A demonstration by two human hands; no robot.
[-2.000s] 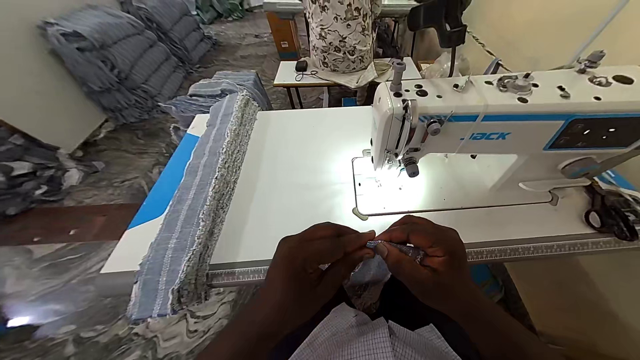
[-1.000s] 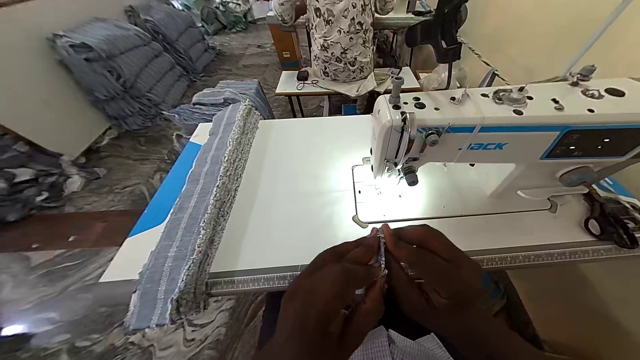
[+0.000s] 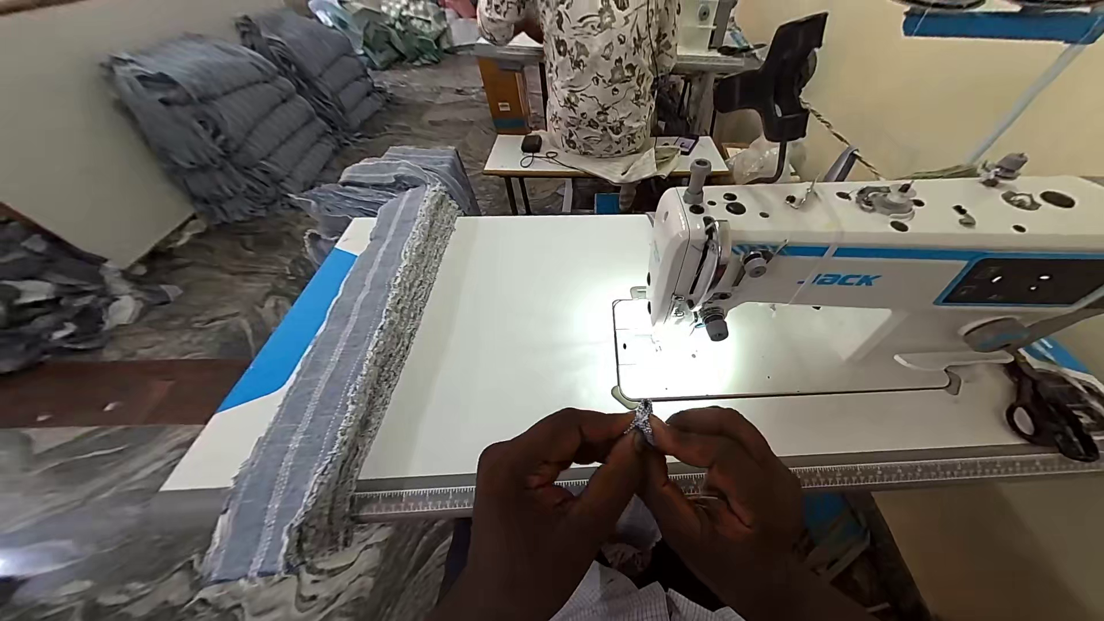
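Observation:
Both hands meet in front of the white Jack sewing machine (image 3: 871, 241), over the table's front edge. Between thumb and fingertips, my left hand (image 3: 552, 500) and my right hand (image 3: 724, 492) pinch a small piece of blue-grey frayed fabric (image 3: 642, 420). More cloth hangs partly hidden below the hands. To the left, a stack of blue-grey striped fabric strips (image 3: 323, 371) with frayed edges lies across the white table (image 3: 509, 302). The lit needle area of the machine is just beyond my fingers.
Black-handled scissors (image 3: 1026, 418) lie at the table's right end. A measuring tape (image 3: 931, 470) runs along the front edge. Piled grey fabric bundles (image 3: 216, 121) stand on the floor at the back left. A person in a patterned top (image 3: 599, 78) is beyond the table, near a small white bench (image 3: 509, 157).
My hands have shifted their grip on the small fabric piece. Its frayed end now sticks up between the fingertips, and the hands are less close together than one second ago.

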